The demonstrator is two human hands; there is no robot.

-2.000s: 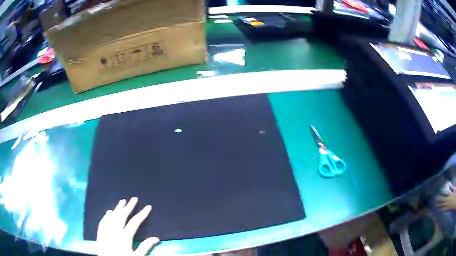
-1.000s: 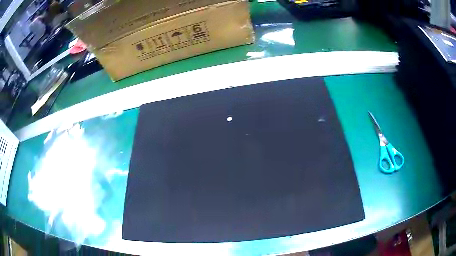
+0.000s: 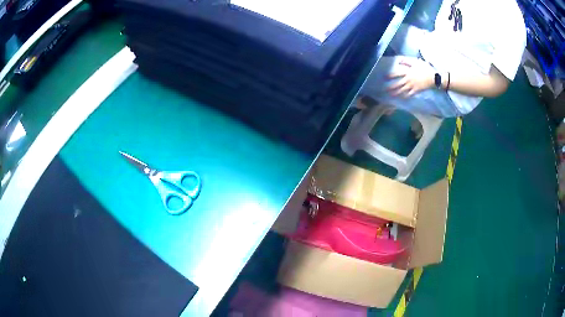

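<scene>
Neither of my hands is in the picture. A flat black foam sheet (image 3: 93,247) lies on the green bench mat at the lower left, cut off by the picture's edge, with a small white bit on it. Scissors with turquoise handles (image 3: 176,186) lie on the mat beside the sheet, blades pointing to the upper left. A stack of black foam trays (image 3: 248,80) stands on the bench behind the scissors, with a bright white panel (image 3: 303,12) on top, partly out of the picture.
An open carton (image 3: 347,275) with pink-red packing (image 3: 347,235) is on the floor beyond the bench edge. A person (image 3: 477,56) sits on a white stool (image 3: 406,155). A long white strip band (image 3: 68,117) crosses the bench at left.
The view has swung to the right, towards the tray stack and floor carton. The large printed carton has left the view. My left hand, seen on the black sheet two seconds ago, is gone.
</scene>
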